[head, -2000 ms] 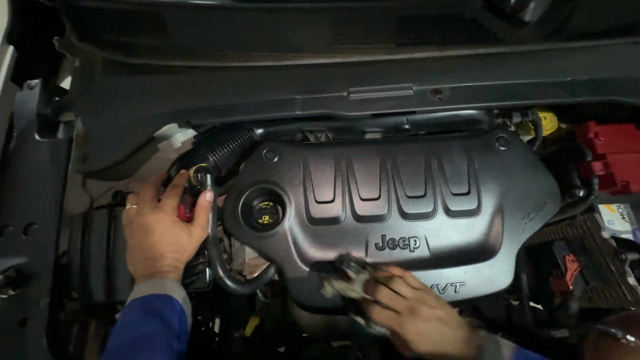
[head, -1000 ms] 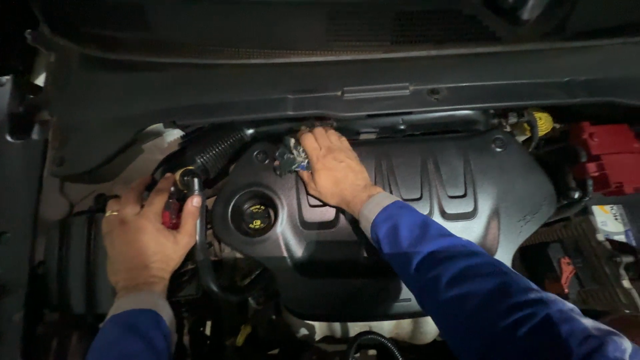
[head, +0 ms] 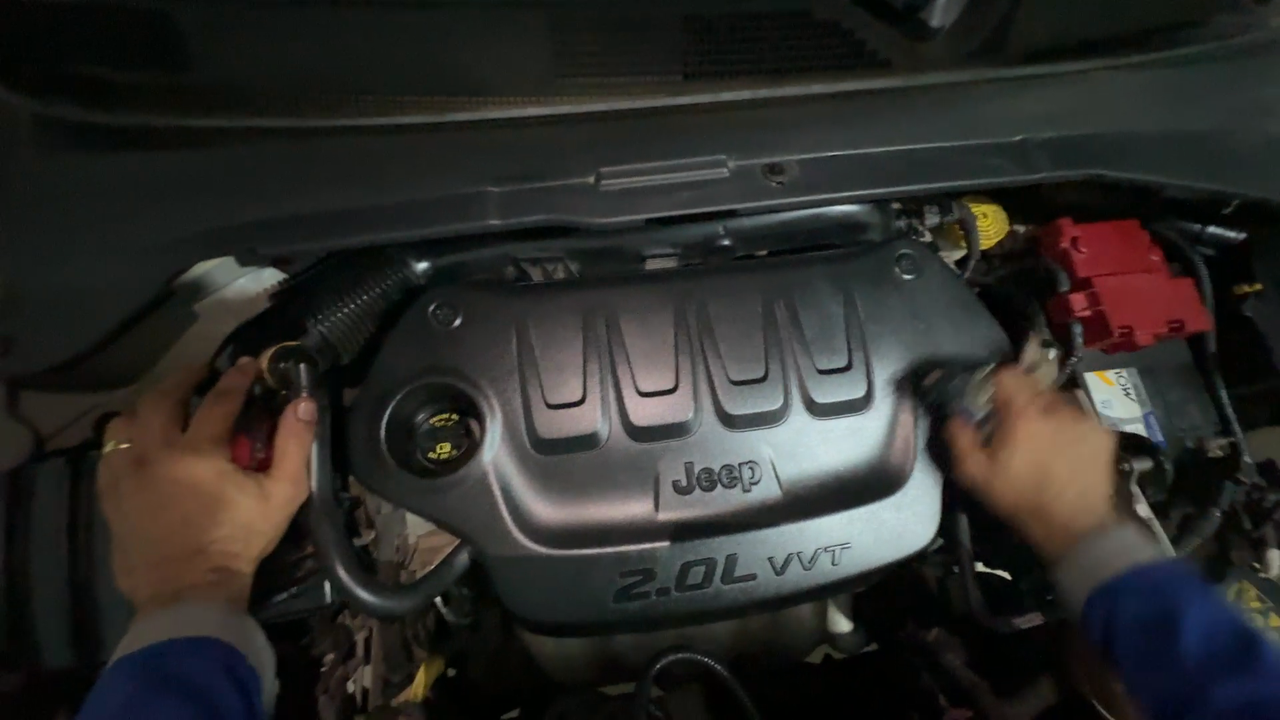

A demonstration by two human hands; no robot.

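Observation:
My left hand (head: 205,480) is closed around a small red and black object (head: 255,435), perhaps a flashlight, with a brass-coloured ring at its top. It is beside the black breather hose (head: 325,500), left of the engine cover. My right hand (head: 1035,460), blurred, holds a dark, crumpled cloth (head: 960,395) against the right edge of the black plastic Jeep engine cover (head: 690,430). Near the cover's left end, the oil filler cap (head: 440,435) sits in its round recess. Fingers and blur hide part of the cloth.
A corrugated air duct (head: 360,310) runs behind my left hand. The red battery terminal cover (head: 1125,285) and battery (head: 1165,395) are at the right. A yellow cap (head: 985,222) is at the back. The cowl panel (head: 480,225) spans the rear; a hose (head: 695,665) curves in front.
My right hand, with the cloth, went from the cover's front to its back left, and is now at its right edge. My left hand keeps its hold beside the hose.

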